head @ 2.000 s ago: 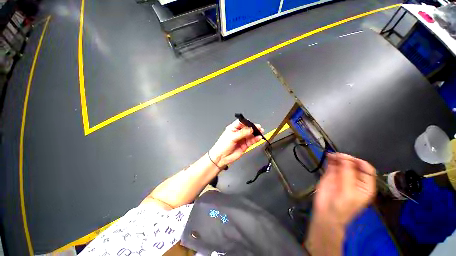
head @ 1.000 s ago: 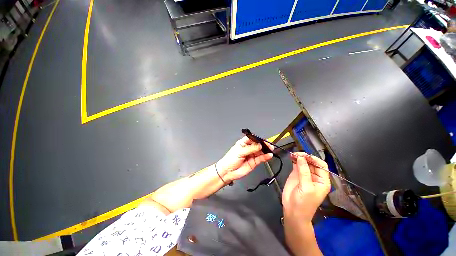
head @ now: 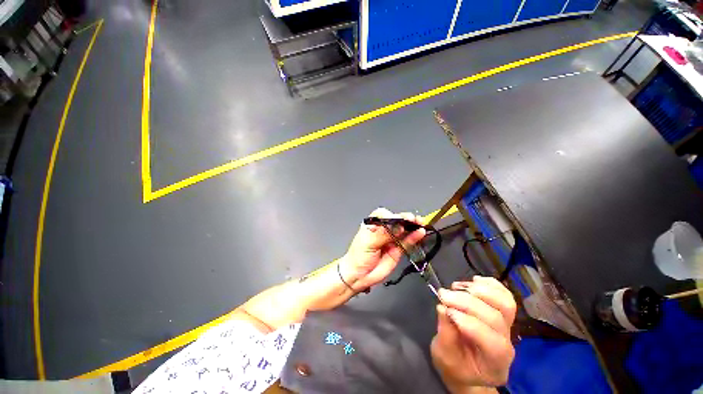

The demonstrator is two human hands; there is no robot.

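My bare left hand (head: 378, 250) holds a narrow black strap (head: 397, 224) between thumb and fingers, with a curled part hanging below. My bare right hand (head: 474, 327) grips a thin applicator stick (head: 432, 291) like a pen. The stick points up and left towards the strap; whether its tip touches is too fine to tell. A jar with dark contents and a pale label (head: 626, 309) stands on the near edge of the dark tabletop (head: 570, 177), right of my right hand.
A translucent cup (head: 678, 250) stands behind the jar. Blue cloth or bin material (head: 667, 354) lies below the jar. A metal-framed rack (head: 308, 54) and blue cabinets (head: 482, 23) stand across the grey floor, which has yellow lines.
My right hand moved from near the jar to the strap with the stick, then slightly lower, and the stick is now steeper. My left hand has turned the strap flatter.
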